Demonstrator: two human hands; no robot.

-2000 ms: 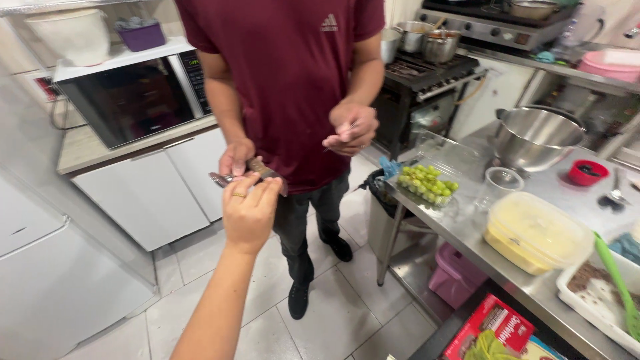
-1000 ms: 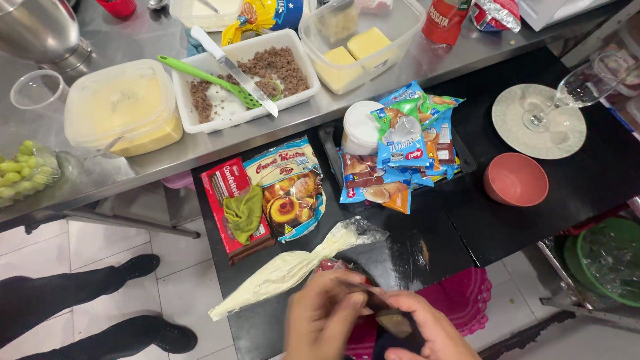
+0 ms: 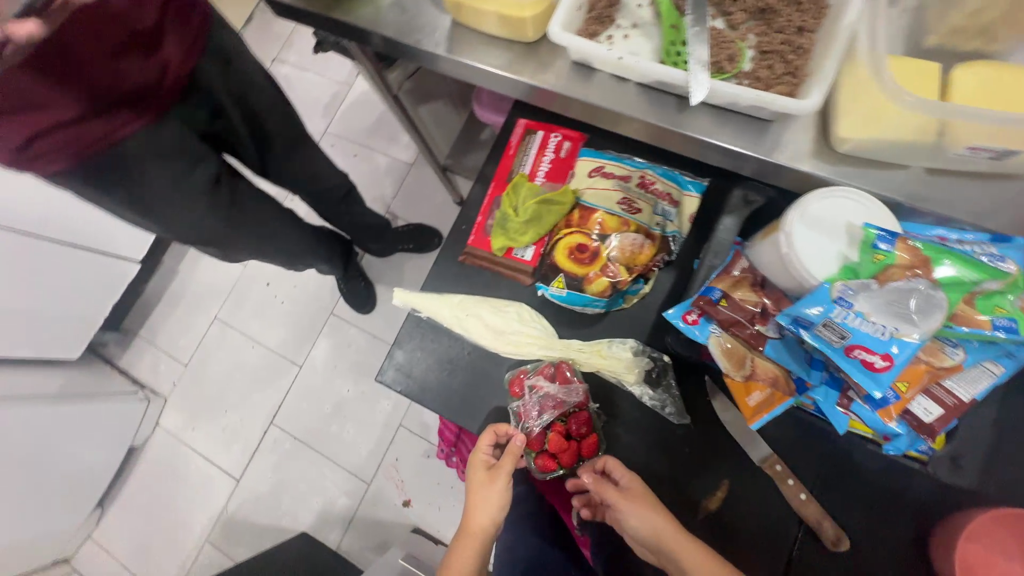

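Observation:
A clear plastic punnet of strawberries [image 3: 570,436] sits at the near edge of the black table, with plastic film [image 3: 552,398] bunched over its far half. My left hand [image 3: 494,460] pinches the punnet's left side between thumb and fingers. At the punnet's near right corner is my right hand [image 3: 602,490], fingers curled; whether it grips the rim or film I cannot tell. A filled piping bag [image 3: 496,326] lies just beyond the punnet. To the right rests a kitchen knife with a wooden handle [image 3: 804,500], its blade pointing away from me.
Beyond lie a red packet [image 3: 504,212], a green cloth [image 3: 524,214], a cream mix bag [image 3: 612,232], several blue packets [image 3: 864,320] and a white-lidded tub [image 3: 832,232]. A steel counter [image 3: 496,72] holds a tray of brown crumbs [image 3: 768,96]. A person [image 3: 160,136] stands at left.
The kitchen knife now lies on the black table; two seconds ago my hand was at the other person's hand. My hands have moved to the punnet. The view has turned strongly.

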